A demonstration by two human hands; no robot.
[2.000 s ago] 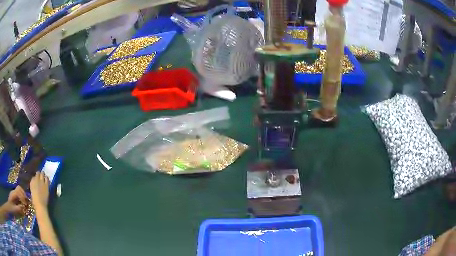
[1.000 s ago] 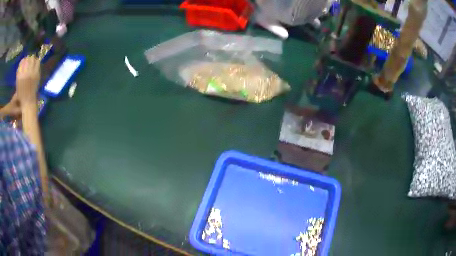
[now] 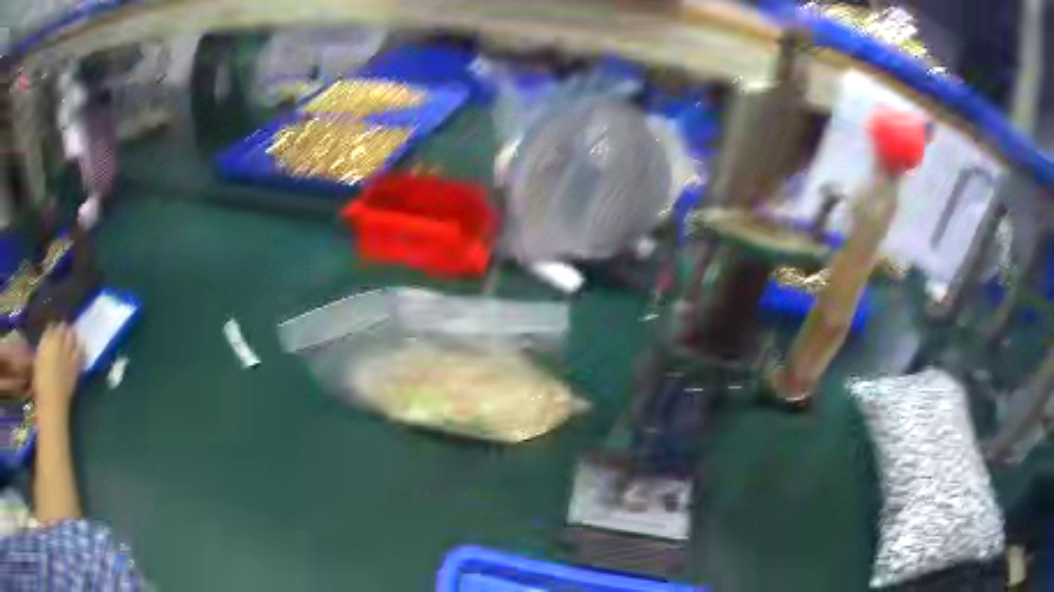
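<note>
Neither of my hands can be made out. The frame is blurred. The far rim of the blue parts tray shows at the bottom edge; its inside is almost all cut off. Just beyond it stands the grey metal press fixture. Behind the fixture is the dark press column. The tan lever handle with its red ball knob leans up to the right of the column. A clear bag of gold-coloured parts lies flat left of the fixture.
A plump speckled bag lies at right. A red bin, a round fan and blue trays of gold parts stand at the far side. Another person's arm reaches in at left, beside a small blue tray.
The view has tilted back up and turned, so the parts tray has dropped almost out of the picture, while the fan, red bin and red knob are back in view.
</note>
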